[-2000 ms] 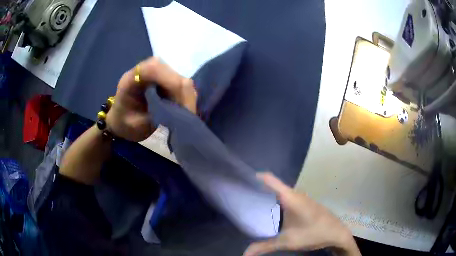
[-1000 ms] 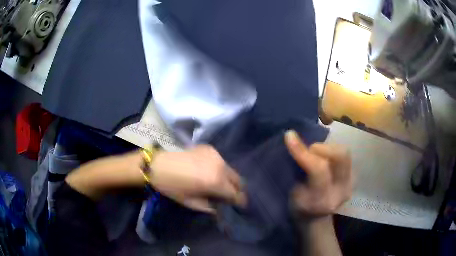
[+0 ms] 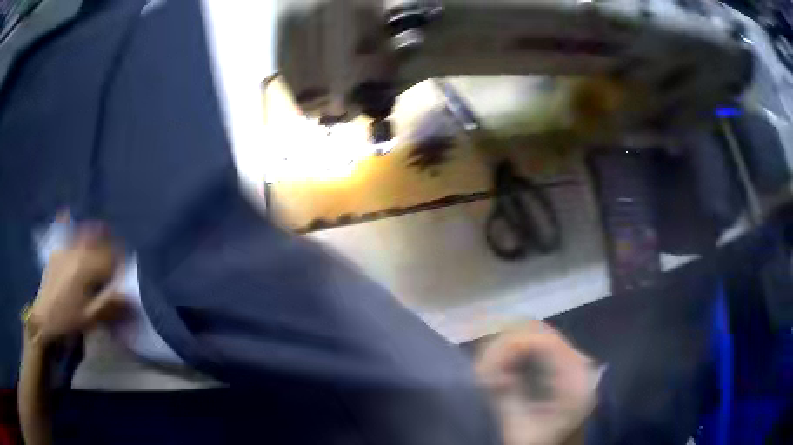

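Observation:
The dark panel (image 3: 252, 287) spreads from the upper left across the table's front edge toward the lower right. My left hand (image 3: 78, 291), blurred, is at the far left, its fingers closed on a white piece (image 3: 143, 317) against the dark cloth. My right hand (image 3: 539, 378), also blurred, is curled at the lower right, at the end of the stretched dark panel, and appears to grip it. Its fingertips are unclear.
The sewing machine head (image 3: 522, 39) crosses the top, with lamp glow on the machine bed (image 3: 374, 187). Black-handled scissors (image 3: 522, 217) lie on the white table (image 3: 435, 269). A dark phone-like object (image 3: 633, 217) lies to their right.
The view has swung right, bringing the scissors nearer the middle. My hands have moved wide apart, with the dark panel stretched between them. The red object has left view.

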